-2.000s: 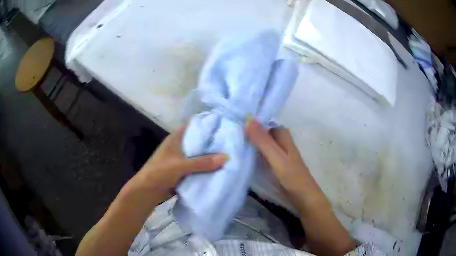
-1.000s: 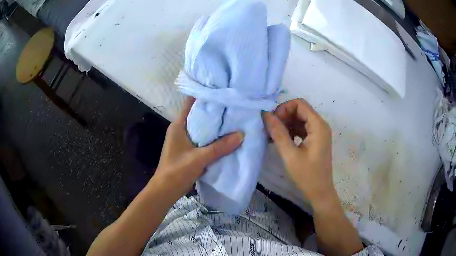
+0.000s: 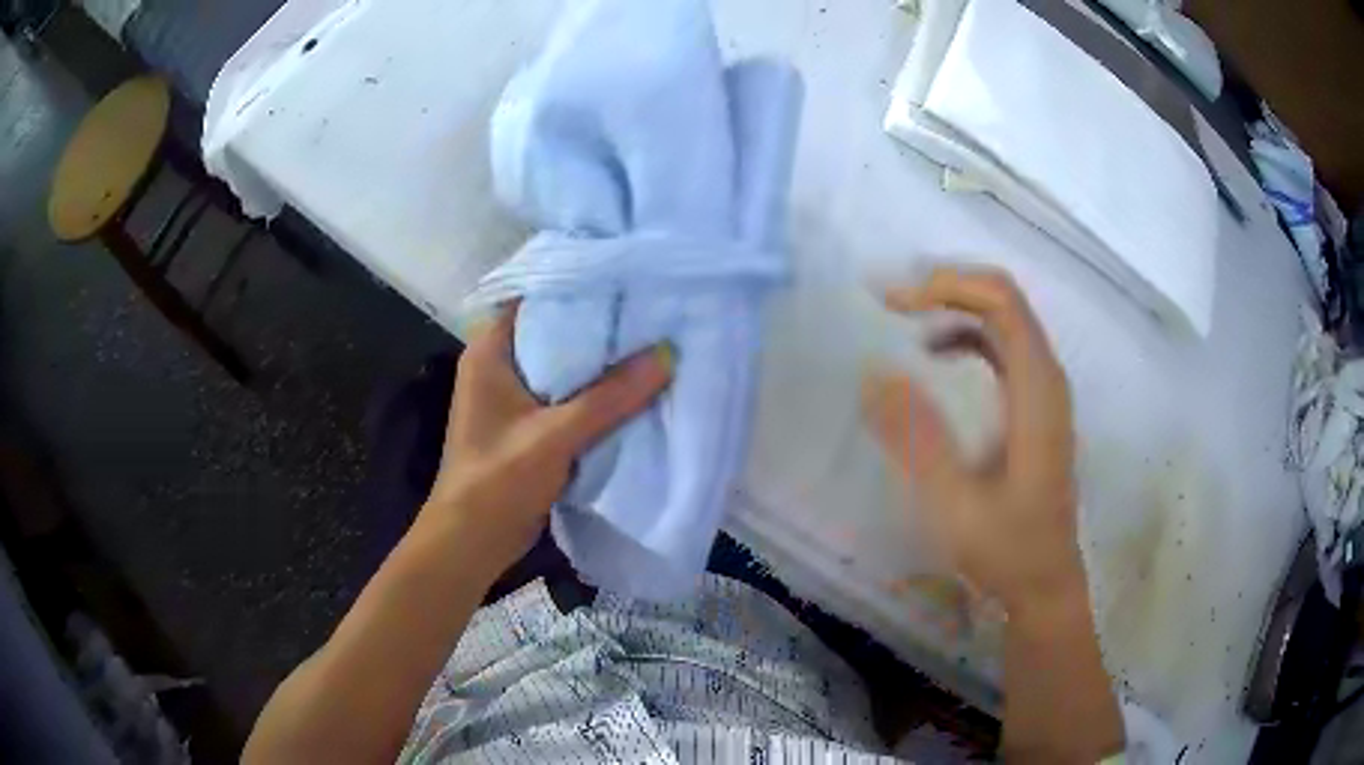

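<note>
A light blue cloth bundle (image 3: 643, 165) is held up over the near edge of the white table. A narrow light blue tie strip (image 3: 643, 266) runs round its middle, with loose ends sticking out at the left. My left hand (image 3: 516, 426) grips the bundle just below the strip, thumb on top, other fingers hidden behind. My right hand (image 3: 995, 434) is off the bundle to its right, blurred, with thumb and fingers apart. I see nothing in it.
The white table cover (image 3: 404, 135) has brown stains. A white interlining stack (image 3: 1085, 150) lies at the far right. A crumpled white heap (image 3: 1328, 411) and a dark object with a shiny edge (image 3: 1283, 628) are at the right edge. A round wooden stool (image 3: 112, 157) stands at left.
My right hand has let go of the bundle's tie area and moved right. My left hand and the bundle have shifted a little left.
</note>
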